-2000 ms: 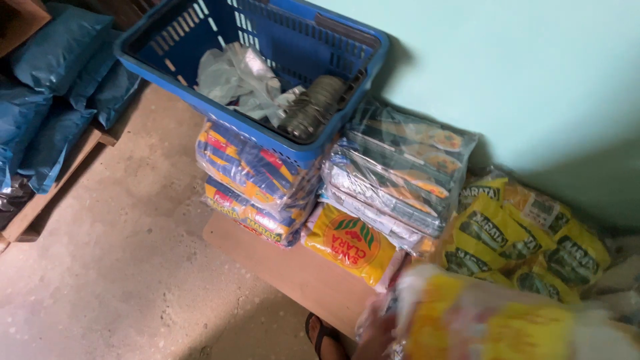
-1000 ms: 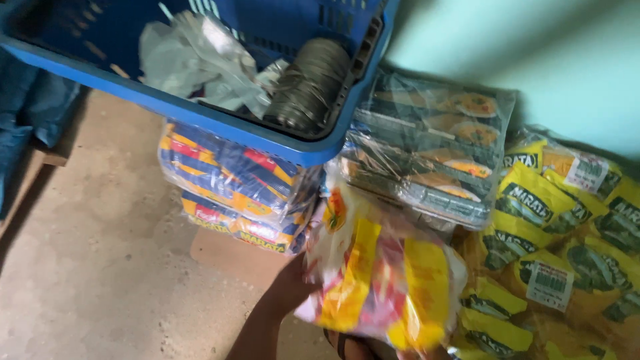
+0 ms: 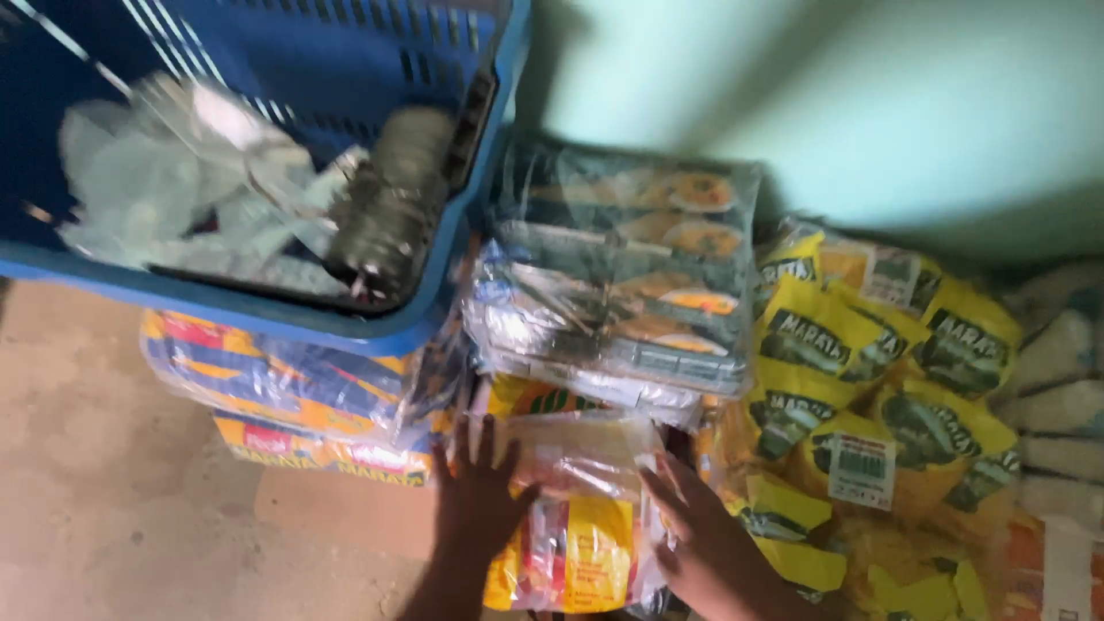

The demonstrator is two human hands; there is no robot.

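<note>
A clear plastic-wrapped pack of yellow and red packets (image 3: 599,548) lies low in the middle, in front of the dark wrapped boxes. My left hand (image 3: 479,487) rests on its left side with the fingers spread. My right hand (image 3: 699,530) touches its right side, fingers extended. Neither hand is plainly closed on the pack. Part of a yellow bag with green and red print (image 3: 526,397) shows just behind it. The pack's underside is hidden.
A blue plastic basket (image 3: 379,336) with plastic bags and stacked round metallic items stands above wrapped blue-yellow packs (image 3: 293,375). Wrapped dark boxes (image 3: 621,302) lean near the green wall (image 3: 862,103). Bundled yellow bags (image 3: 880,414) lie at right, beside pale packages (image 3: 1061,397).
The yellow and red pack, at the lower right two seconds ago, now lies in front of the dark boxes. Both hands now show on its sides. The view has moved closer.
</note>
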